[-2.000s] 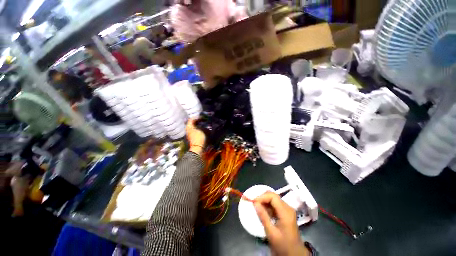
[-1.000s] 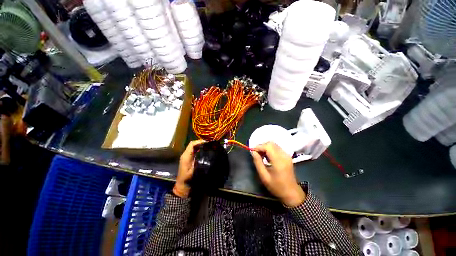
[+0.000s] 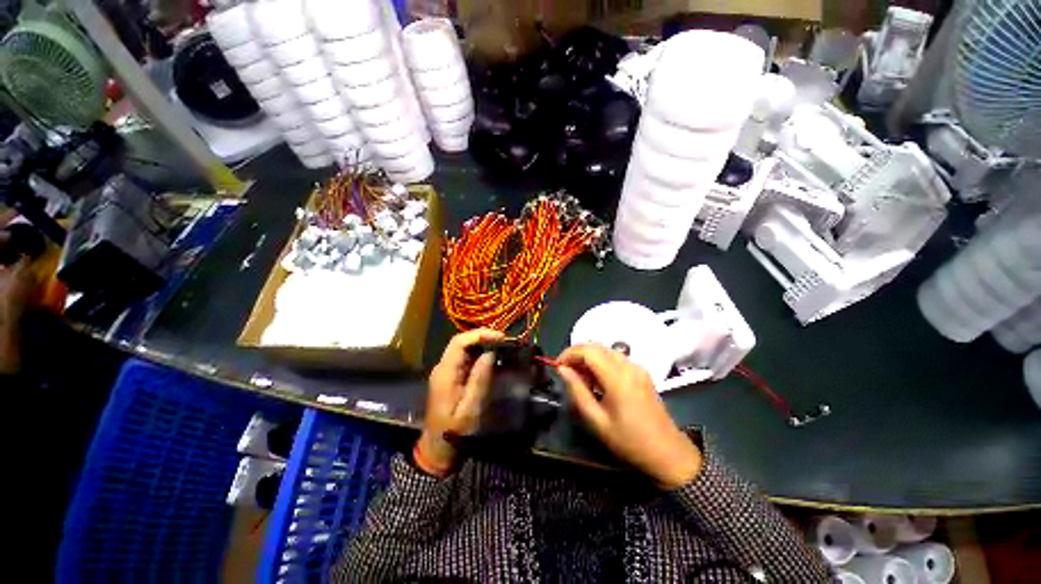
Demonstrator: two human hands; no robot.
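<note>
My left hand holds a glossy black shell near the bench's front edge. My right hand pinches a red wire lead at the shell's upper right side. The wire's end at the shell is too small to make out. A white bracket housing with a round cup lies on the bench just beyond my right hand. A red lead with a small connector comes out on its right side. A bundle of orange-red wire harnesses lies just behind the shell.
An open parts carton stands left. White round shells are stacked in columns, also at rear left. A black shell heap and bracket housings lie behind. A desk fan is rear right. A blue crate and floor carton parts are below.
My left hand has brought a black shell from the rear heap to the front edge, then turned it. My right hand has moved the red lead's end from beside the bracket housing to the shell.
</note>
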